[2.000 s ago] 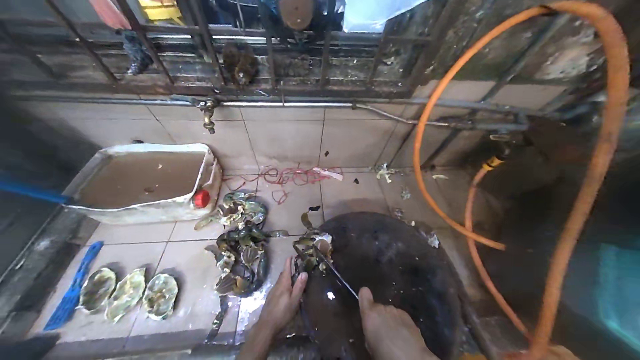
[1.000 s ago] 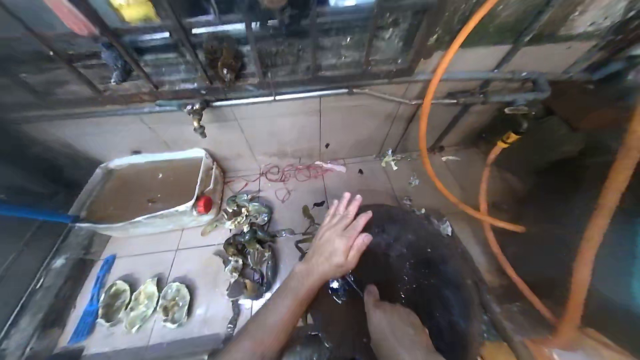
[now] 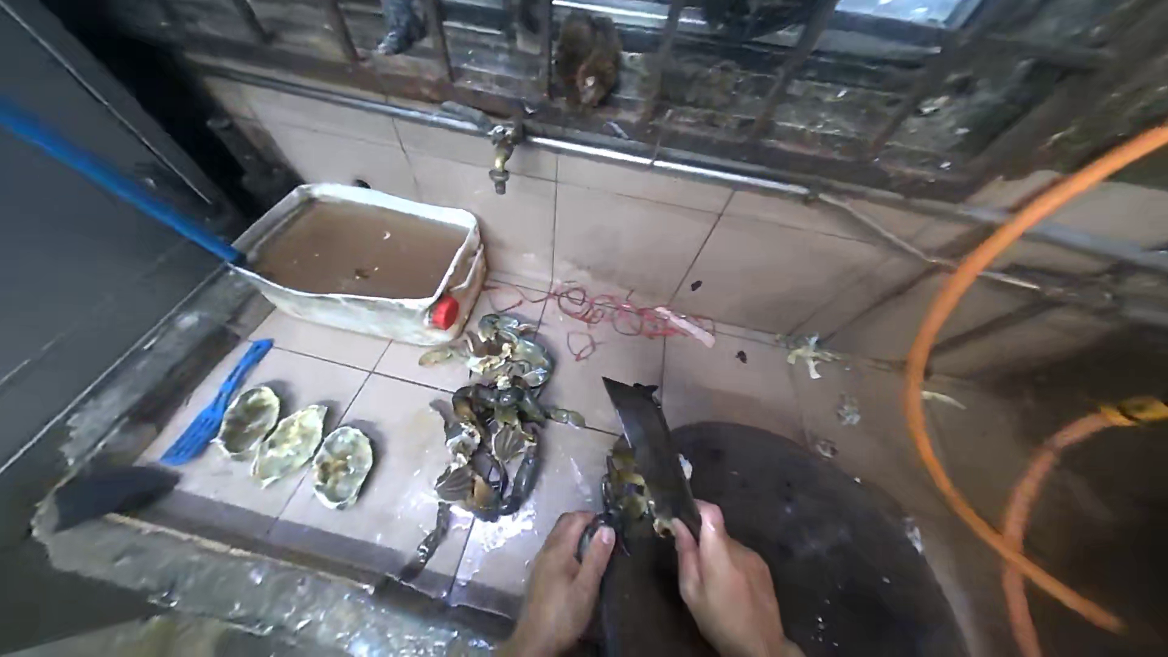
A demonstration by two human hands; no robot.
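Note:
My right hand (image 3: 730, 579) grips a dark cleaver-like blade (image 3: 652, 447), which points up and away over the rim of a round dark chopping block (image 3: 803, 538). Just left of the blade, my left hand (image 3: 566, 575) holds a crab piece (image 3: 625, 488) with legs, at the block's left edge. Further left on the tiles lies a heap of cut crab pieces and claws (image 3: 497, 438). Three emptied crab top shells (image 3: 290, 444) rest in a row near the left side, beside a blue plastic brush or spatula (image 3: 219, 406). My fingers partly hide the crab piece.
A cut-open white plastic jug (image 3: 365, 310) with a red cap holds murky water, a blue handle (image 3: 119, 178) leaning at it. Red string (image 3: 602, 310) lies by the wall under a brass tap (image 3: 501, 160). An orange hose (image 3: 922, 365) loops at the right.
My left hand, spread over the block a second ago, now holds the crab piece at its left edge. The blade in my right hand is raised into plain view. The view has shifted.

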